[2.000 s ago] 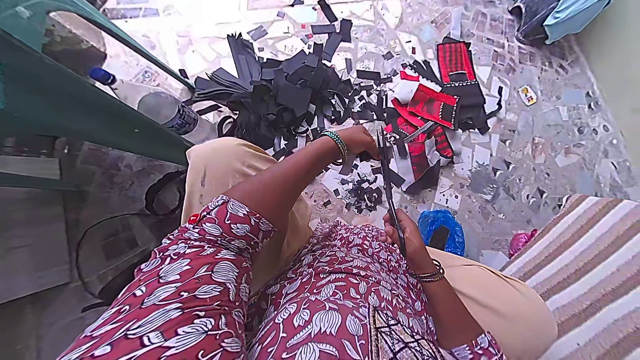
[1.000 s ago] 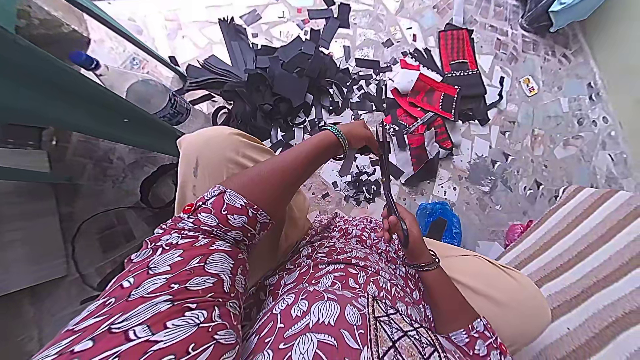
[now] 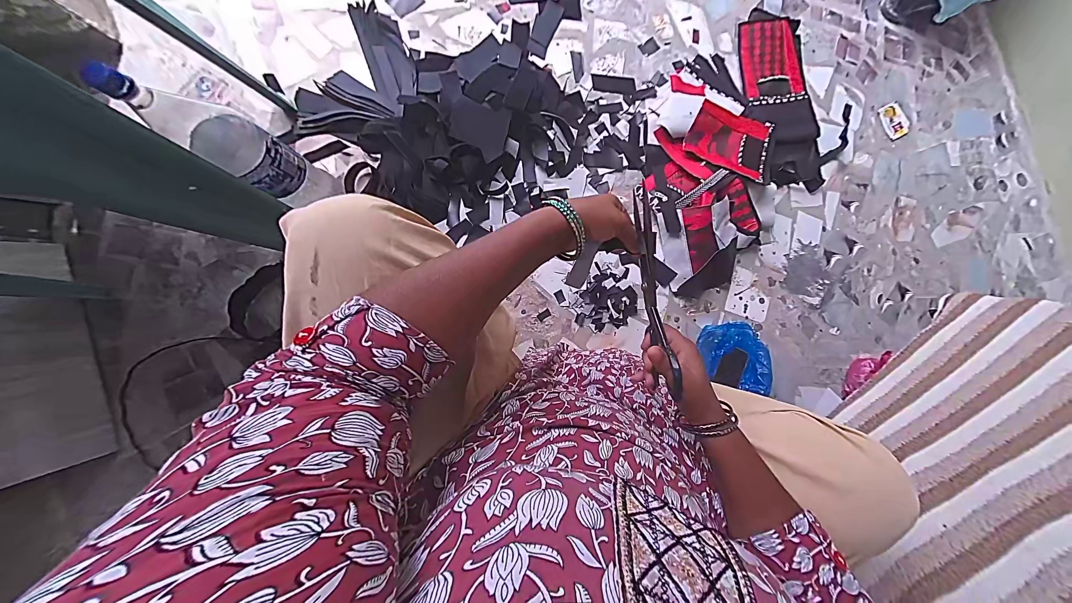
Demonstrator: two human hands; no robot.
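My right hand [image 3: 678,368] grips the handles of long dark scissors [image 3: 651,289], whose blades point away from me toward the floor scraps. Beside the blades, my left hand [image 3: 610,222] has its fingers closed around a dark piece of material, mostly hidden by the hand. Whether the blades touch this piece cannot be told. Below the left hand lies a small heap of cut black bits [image 3: 607,300]. A large pile of black strips [image 3: 477,109] spreads beyond it. Red and black checked fabric pieces [image 3: 729,142] with patterned trim lie just past the scissors.
A plastic bottle [image 3: 243,155] with a blue cap lies at the left by a green frame [image 3: 126,159]. A blue plastic bag [image 3: 735,358] sits near my right knee, with a striped mat [image 3: 971,402] at the right. Scraps litter the mosaic floor [image 3: 913,226].
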